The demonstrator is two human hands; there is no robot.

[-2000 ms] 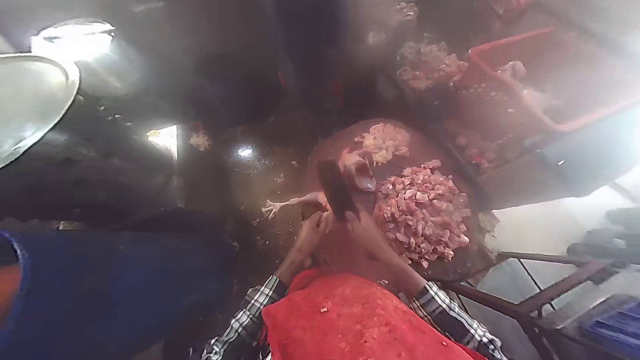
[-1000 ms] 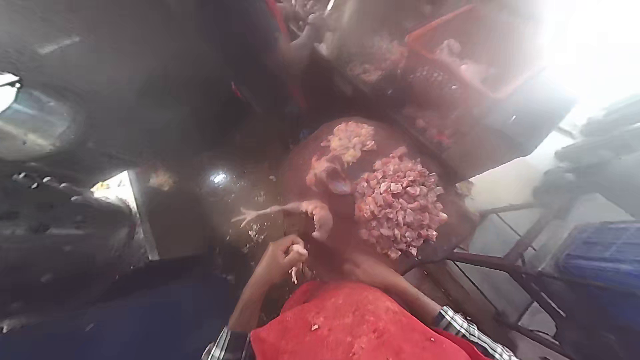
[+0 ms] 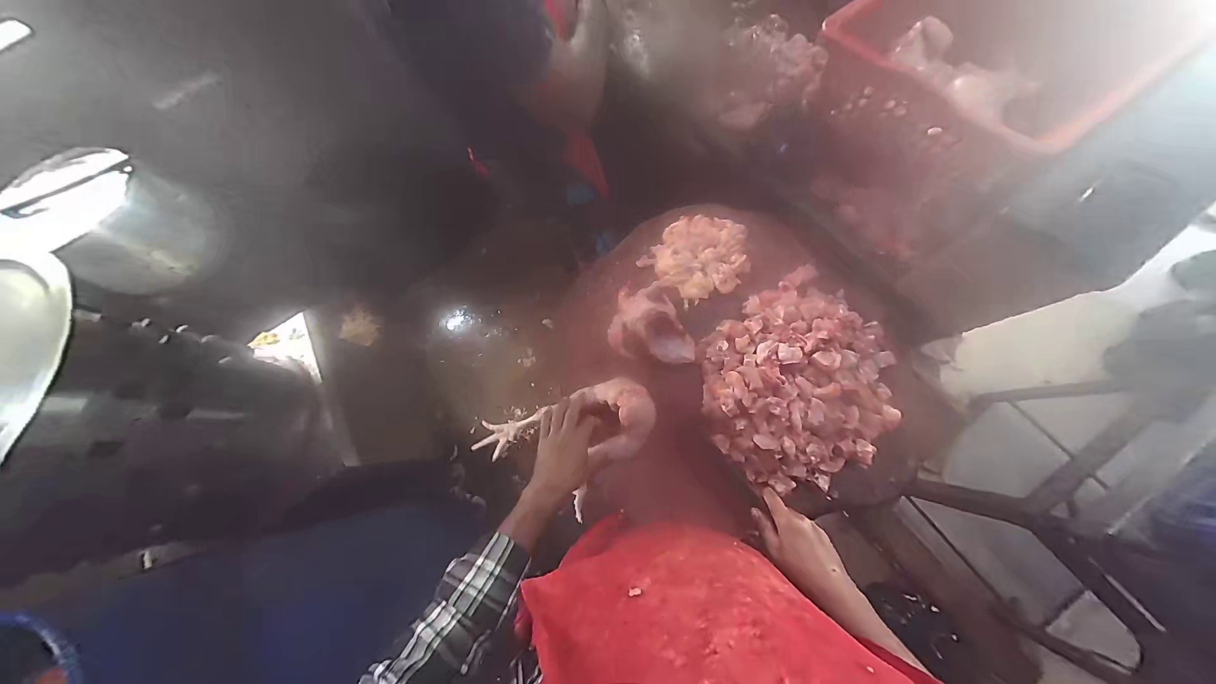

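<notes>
My left hand (image 3: 562, 454) is closed around a raw chicken leg (image 3: 632, 418), whose pale foot (image 3: 503, 435) points left. The leg is bent on the near left part of a round chopping block (image 3: 674, 475). My right hand (image 3: 793, 537) is at the block's near edge, just below a large heap of chopped raw meat (image 3: 798, 380); a dark edge runs beside its fingertips, and whether it grips something is unclear. Behind the leg lie a larger raw chicken piece (image 3: 651, 325) and a small pile of yellowish pieces (image 3: 701, 255).
A red plastic crate (image 3: 950, 104) with raw poultry stands at the back right. More cut meat (image 3: 760, 71) lies beside it. Another person's arm (image 3: 575, 71) shows at the top. Metal bars (image 3: 997, 503) are at right, a round metal pan (image 3: 28, 332) at far left.
Two seconds ago both hands were close together by a dark blade. Since then my right hand has moved right to the block's edge. My left hand has moved onto the leg from nearer my apron.
</notes>
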